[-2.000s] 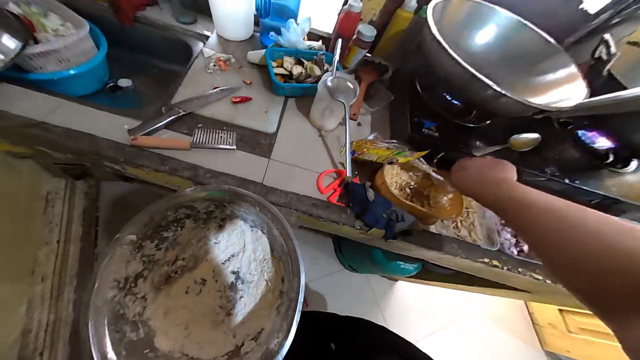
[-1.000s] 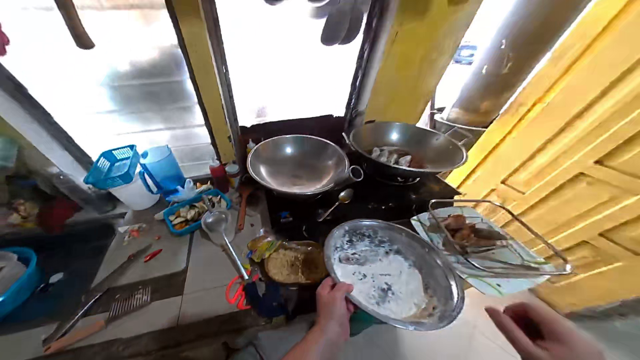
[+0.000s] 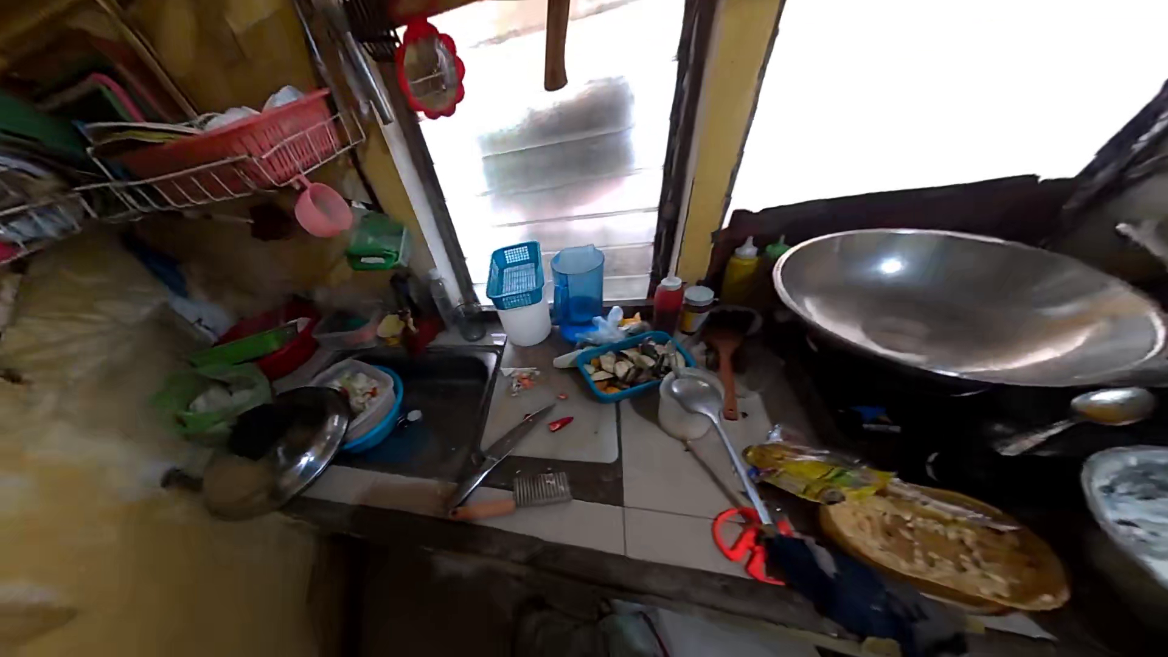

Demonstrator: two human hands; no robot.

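Neither of my hands shows in the head view. At the right edge, part of a metal bowl of white flour [image 3: 1136, 511] is visible. An oval wooden dish of chopped food [image 3: 949, 547] lies near the counter edge, beside a yellow plastic packet [image 3: 812, 470]. A long metal ladle [image 3: 730, 447] runs toward red-handled scissors [image 3: 748, 547] and a dark cloth [image 3: 839, 584]. A knife [image 3: 502, 454] and a crinkle cutter [image 3: 516, 497] lie on the left, with a red chili [image 3: 560, 423] close by. Cut vegetables fill a blue basket [image 3: 675, 339].
A large empty wok [image 3: 967, 310] stands on the stove, with a spoon [image 3: 1086, 415] in front. The sink [image 3: 447, 401] is left of the cutting board [image 3: 584, 438]. A blue pitcher [image 3: 578, 283] stands by the window. A wire rack [image 3: 228, 173] hangs upper left.
The view has swung left toward the sink. Both hands, seen a second ago with one at the flour bowl's rim, are out of sight. The bowl had moved beside the stove by then.
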